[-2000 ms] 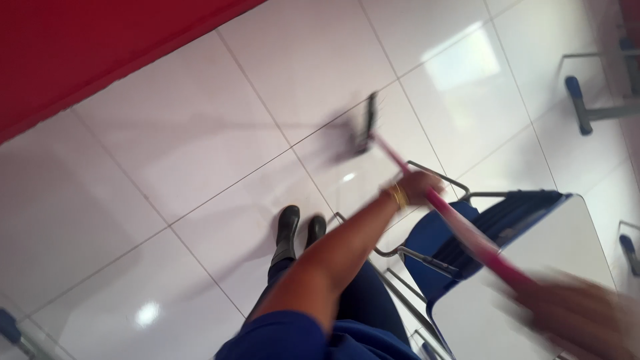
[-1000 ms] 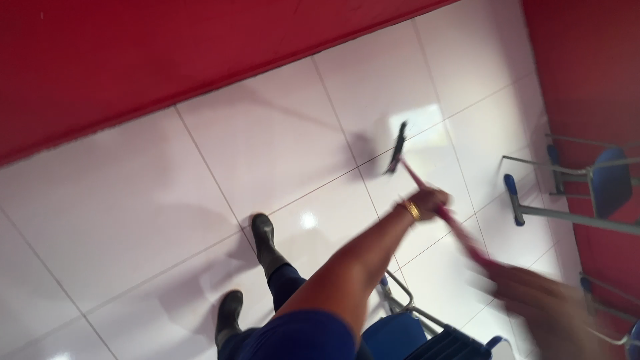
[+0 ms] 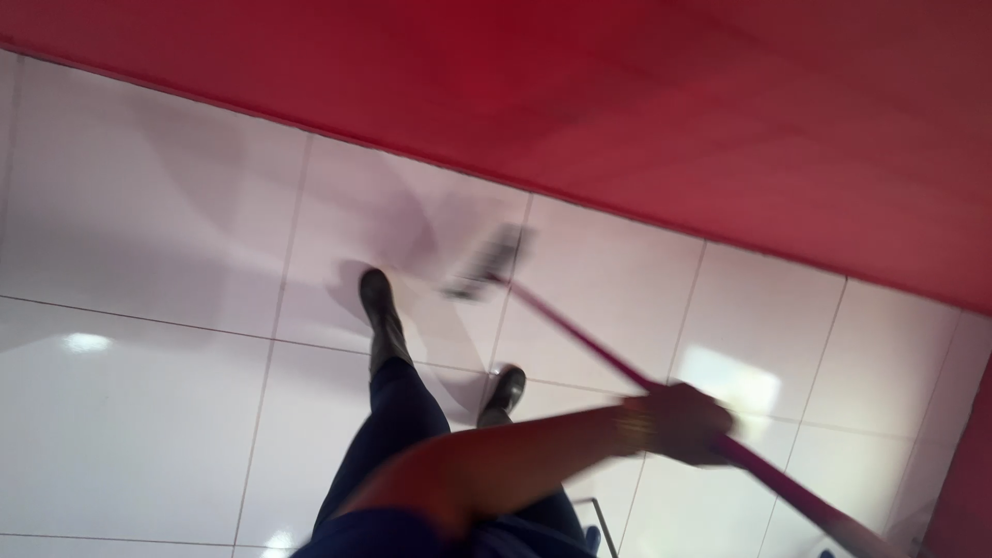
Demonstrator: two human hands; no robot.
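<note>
My left hand [image 3: 690, 425], with a gold-coloured bracelet at its wrist, is closed around the pink pole of a long-handled floor tool [image 3: 573, 332]. The pole slants from the lower right corner up to a dark, wide head [image 3: 490, 262], which is over the tiles near the foot of the red wall. Motion blur hides whether that head is a squeegee or a broom. My right hand does not show; the pole's upper end runs out of the frame at the lower right.
A red wall [image 3: 542, 93] borders the glossy white tiled floor [image 3: 155, 256], and another red surface stands at the lower right. My dark boots [image 3: 380, 298] are on the tiles. Part of a metal furniture frame [image 3: 603, 519] shows at the bottom edge.
The view has turned a lot, with more red wall showing. My right hand, seen on the pole earlier, is out of the frame. My left hand still grips the pole. The chairs have mostly left the view.
</note>
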